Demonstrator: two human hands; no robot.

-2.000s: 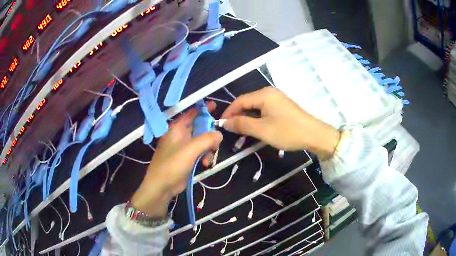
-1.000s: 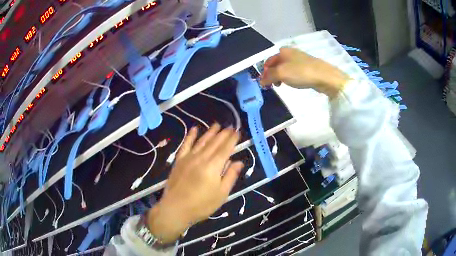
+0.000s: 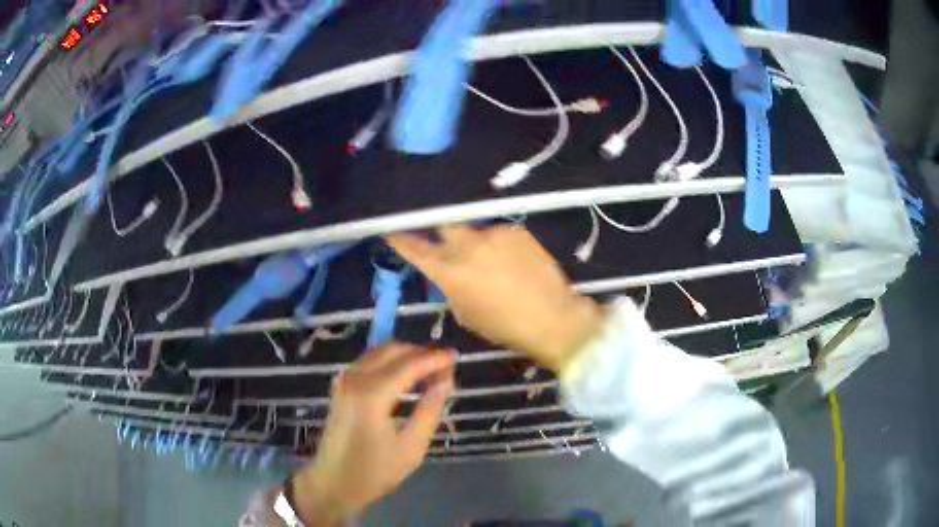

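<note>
My right hand (image 3: 505, 283) reaches into a shelf tier below the white-edged shelf (image 3: 360, 226). Its blurred fingertips are at the upper end of a light-blue watch (image 3: 386, 299); whether they grip it cannot be told. My left hand (image 3: 381, 427) is lower, in front of the lower tiers, with fingers curled, a gap to the thumb and nothing seen in it. More blue watches (image 3: 263, 288) lie on the same tier to the left. Another blue watch (image 3: 757, 144) hangs over a shelf edge at the upper right.
White charging cables (image 3: 535, 165) lie loose on the black shelves. Large blue straps (image 3: 432, 93) hang over the top edge. White trays (image 3: 865, 175) are stacked at the right end. Red digits (image 3: 82, 26) show at the upper left. A yellow line (image 3: 839, 463) runs on the floor.
The view has shifted lower along the rack. My right hand has left the watch at the right and moved to a lower tier. My left hand now has curled fingers, lower down.
</note>
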